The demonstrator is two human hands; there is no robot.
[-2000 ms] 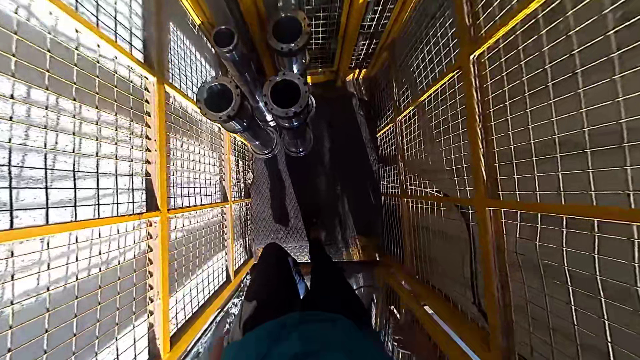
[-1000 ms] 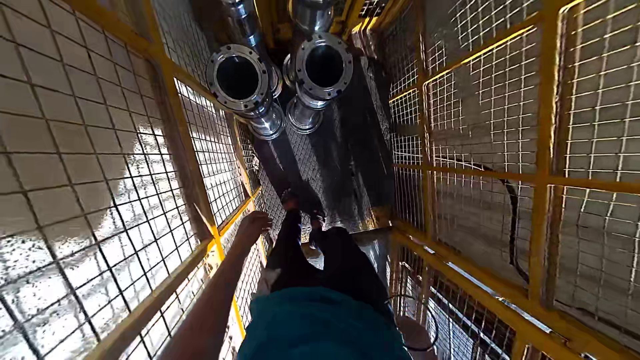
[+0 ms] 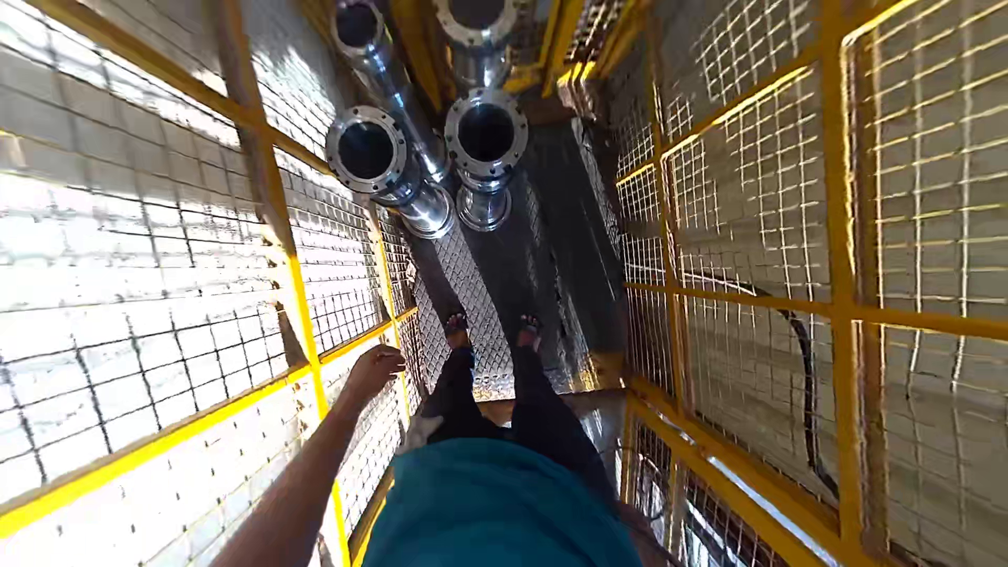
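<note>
My left hand point(image 3: 376, 372) reaches forward beside the yellow mesh cage wall on the left, its fingers loosely curled. Whether it touches the yellow rail or holds anything cannot be made out. Part of my right forearm seems to show low at the right of my teal shirt, but my right hand is out of view. Ahead of my feet, several flanged metal pipes stand upright on the floor; the nearest are a left pipe point(image 3: 368, 150) and a right pipe point(image 3: 486, 134), both with bolt holes around their flanges.
Yellow-framed wire mesh point(image 3: 756, 173) rises on the right, with a black cable point(image 3: 805, 378) behind it. Another mesh wall point(image 3: 142, 260) runs along the left. Underfoot is a diamond-pattern metal floor point(image 3: 480, 315), with its edge just behind my feet.
My left hand, unseen two seconds ago, was by the left mesh one second ago and is still there. The view has shifted. My feet now stand apart on the metal floor.
</note>
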